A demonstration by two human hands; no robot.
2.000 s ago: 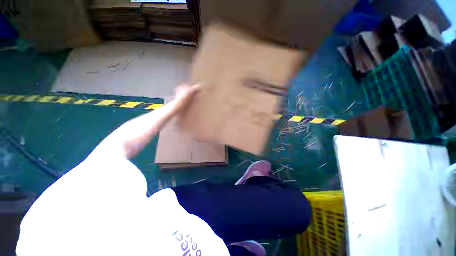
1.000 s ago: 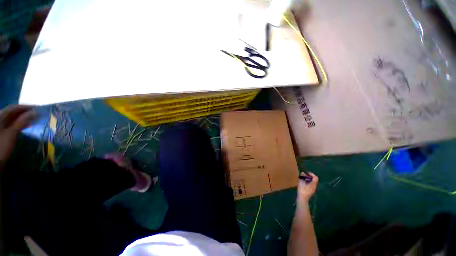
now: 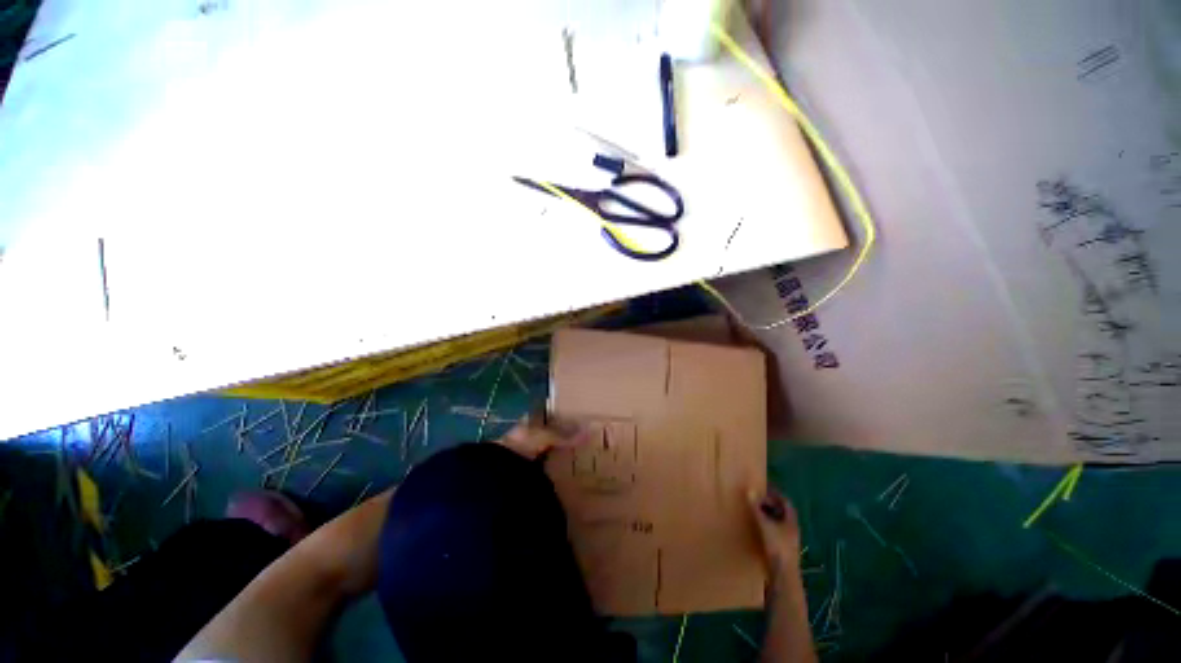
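Observation:
A brown flat carton [image 3: 686,440] with dark printed lines and text lies beside my knee, below the white worktable. Another carton edge shows behind its top. My left hand [image 3: 534,440] grips its left edge, with the forearm reaching around my knee. My right hand [image 3: 780,528] holds its right edge, and a small dark object shows at those fingers, too small to name surely. Black-handled scissors [image 3: 622,214] lie open on the worktable [image 3: 324,168], near a black pen-like stick [image 3: 668,104] and a small black piece [image 3: 607,163].
A large brown carton [image 3: 945,259] with dark lettering stands right of the table. A yellow line [image 3: 829,149] hangs over the table corner from a white roll-like thing [image 3: 690,29]. A yellow crate [image 3: 389,365] sits under the table. Loose strips litter the green floor [image 3: 881,518].
The view has swung from the floor area to the table's scissors corner. Since one second ago, my left hand has come from the far left to the carton's left edge; the carton sits more upright in view.

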